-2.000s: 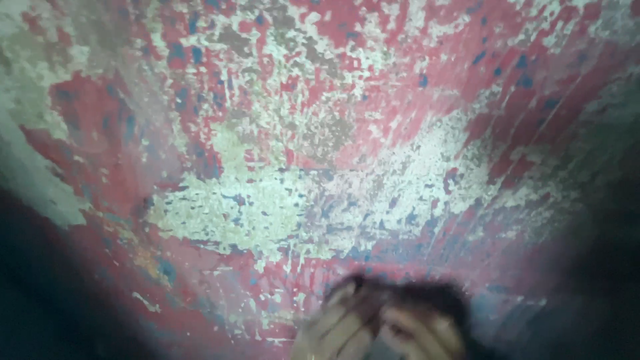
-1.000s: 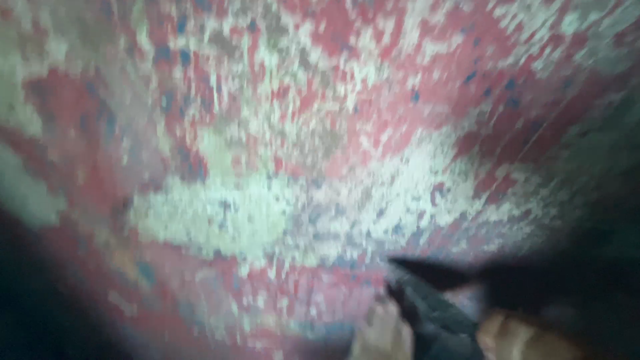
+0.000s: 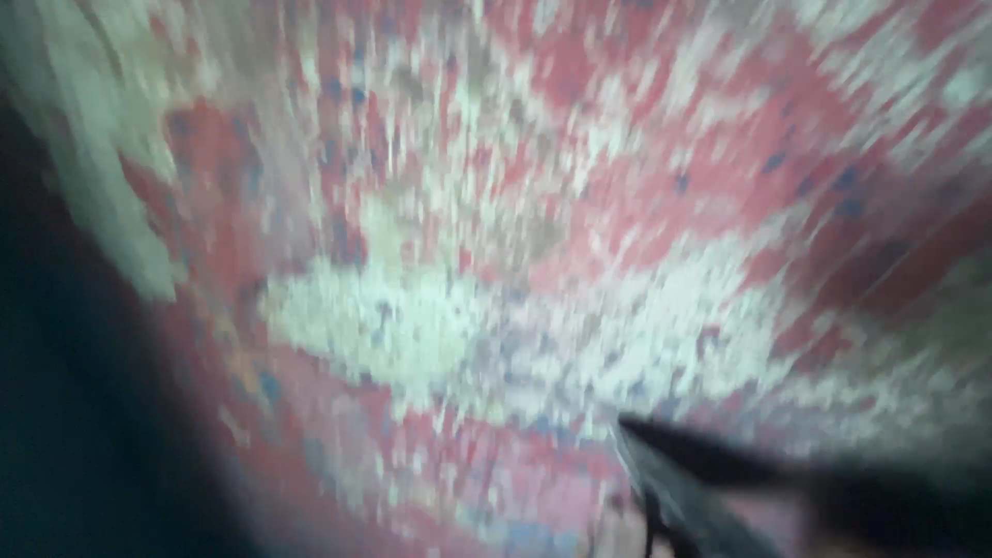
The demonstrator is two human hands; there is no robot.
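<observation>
A grey pointed tool, perhaps a scraper blade, reaches up from the lower right, its tip over a surface with worn, flaking paint. My right hand shows only as a blurred bit of skin at the bottom edge, by the tool's lower part; its grip is mostly out of frame. Blurred fingers of my left hand are just left of the tool, partly cut off by the bottom edge. What they hold or touch cannot be made out. A dark pointed shape, likely a shadow, lies above the tool.
Red, pale green, white and blue paint patches cover the surface, which seems to curve. A dark area fills the left side and lower left corner. The right edge is dim. The whole view is blurred.
Two seconds ago both hands were close together at the bottom, with no tool plainly visible. The grey tool has since come into view, and my right hand has moved mostly out of frame.
</observation>
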